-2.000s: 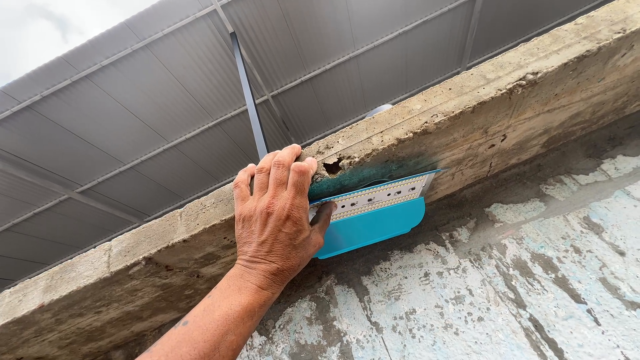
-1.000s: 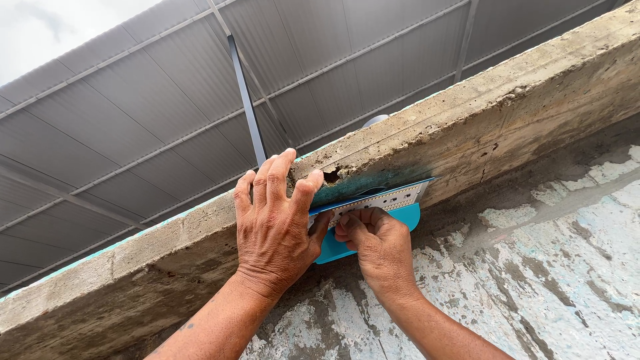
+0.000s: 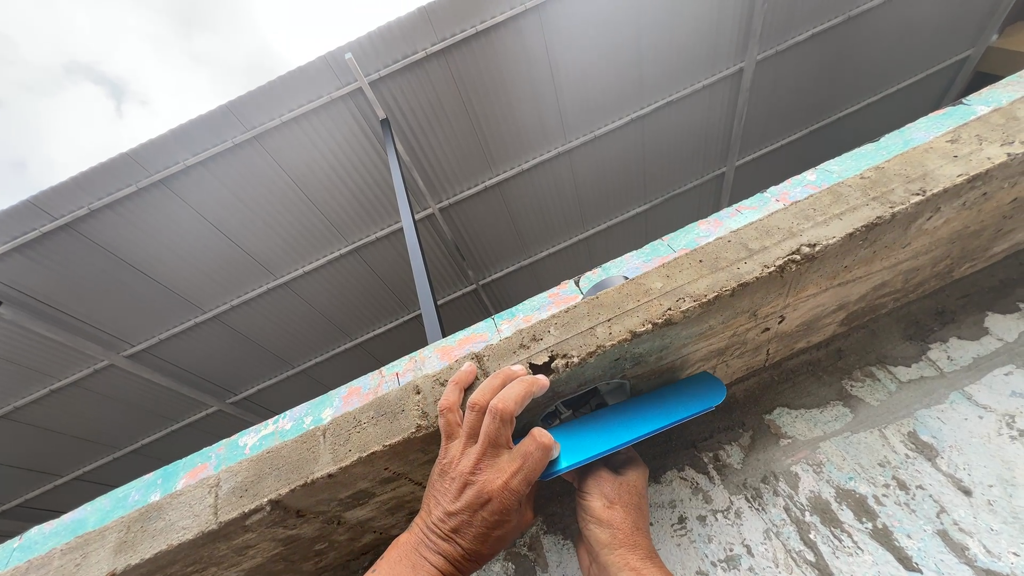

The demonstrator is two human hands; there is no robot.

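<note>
A blue panel with a rounded end lies at a slant under the concrete ledge. At its left end my left hand has the thumb against the panel, while the other fingers reach up over the ledge's lower edge. My right hand is below the panel, its fingertips hidden behind it; it appears to hold the panel from beneath. Between panel and ledge, an opening in a fixture housing shows dark and pale parts inside. A chipped hole is in the ledge just above my left fingers.
Overhead, a corrugated metal roof rests on beams, with a dark metal post rising behind the ledge. Turquoise and orange paint flakes along the ledge top. The wall below has peeling white paint. A rounded grey object shows behind the ledge.
My right hand has come into view since the first frame and moved beneath the panel. The panel has turned: its dotted light strip no longer shows, and the housing opening behind it does.
</note>
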